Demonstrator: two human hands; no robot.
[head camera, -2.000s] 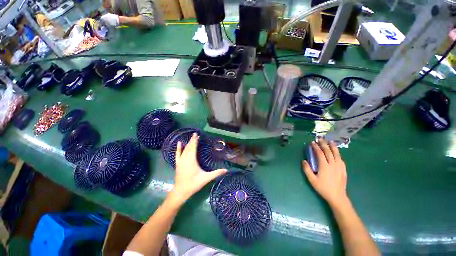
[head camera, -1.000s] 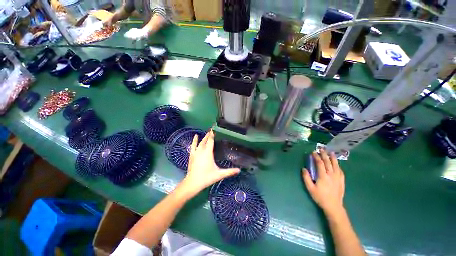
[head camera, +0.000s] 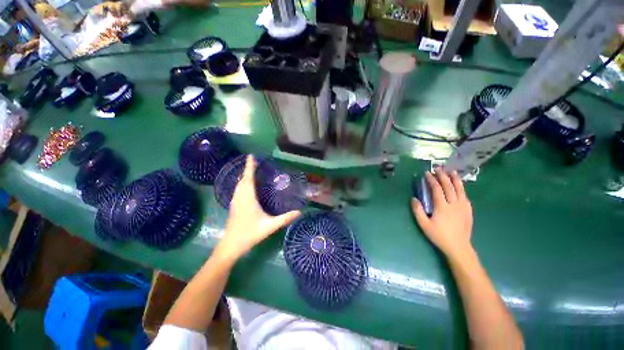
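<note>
My left hand (head camera: 245, 217) is spread over the rims of dark front grilles. Its thumb and fingers span a front grille (head camera: 282, 183) beside the press's lower seat, which is blurred. Another grille lies partly behind the fingers. My right hand (head camera: 448, 210) is curled over a small grey-blue start switch (head camera: 425, 194) by the white post foot. The pneumatic press (head camera: 295, 89) stands behind the grille. Overlapping grilles (head camera: 319, 245) lie at the front edge. A single grille (head camera: 205, 146) lies left of my left hand, and more grilles (head camera: 131, 208) are stacked further left.
A slanted support post (head camera: 534, 96) and a black cable stand at right. Fan bodies (head camera: 189, 100) lie along the far side, some beyond the post. A coppery pile (head camera: 59, 145) and smaller dark discs are at left. A blue stool (head camera: 85, 311) is below. A white carton (head camera: 525, 31) is at back.
The view has shifted. The grille between my left thumb and fingers sits slightly further left and shows more clearly. Fan bodies across the bench have changed places. My right hand stays on the switch.
</note>
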